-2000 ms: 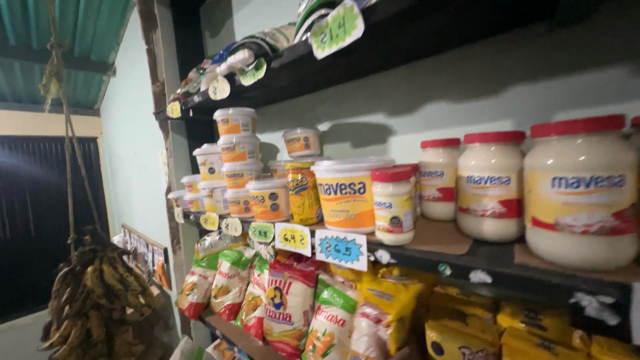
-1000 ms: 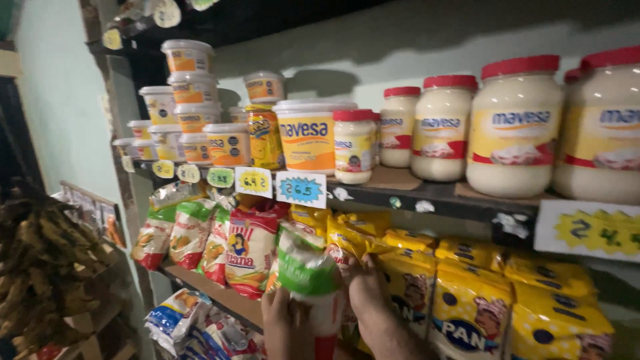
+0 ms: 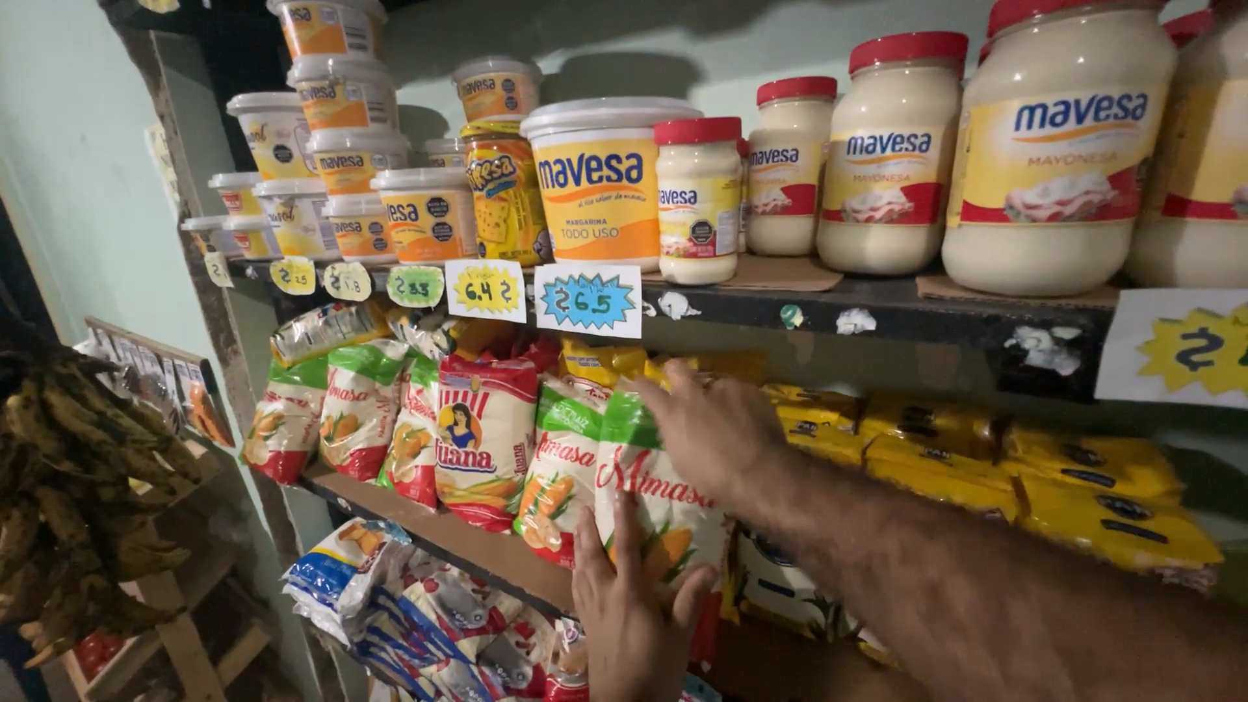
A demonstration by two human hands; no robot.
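Observation:
Both my hands are at a green, white and red bag of corn flour (image 3: 651, 480) that stands at the right end of a row of bags on the middle shelf. My left hand (image 3: 629, 595) lies with spread fingers against the bag's lower front. Across its upper right part reaches my right hand (image 3: 717, 424), its fingertips at the bag's top; whether they pinch it is hard to tell. A similar bag (image 3: 561, 468) leans beside it on the left, next to a red and white bag (image 3: 485, 429). Yellow flour packs (image 3: 936, 468) lie to the right.
Above, a black shelf edge (image 3: 877, 310) with price tags (image 3: 588, 301) carries mayonnaise jars (image 3: 1058, 156) and margarine tubs (image 3: 609, 185). Blue and white packages (image 3: 439, 614) fill the shelf below. Bunches of plantains (image 3: 73, 487) hang at the left.
The green-topped bag, tilted between my hands a second ago, now stands upright in line with the row. My right hand has moved to its top, my left to its front.

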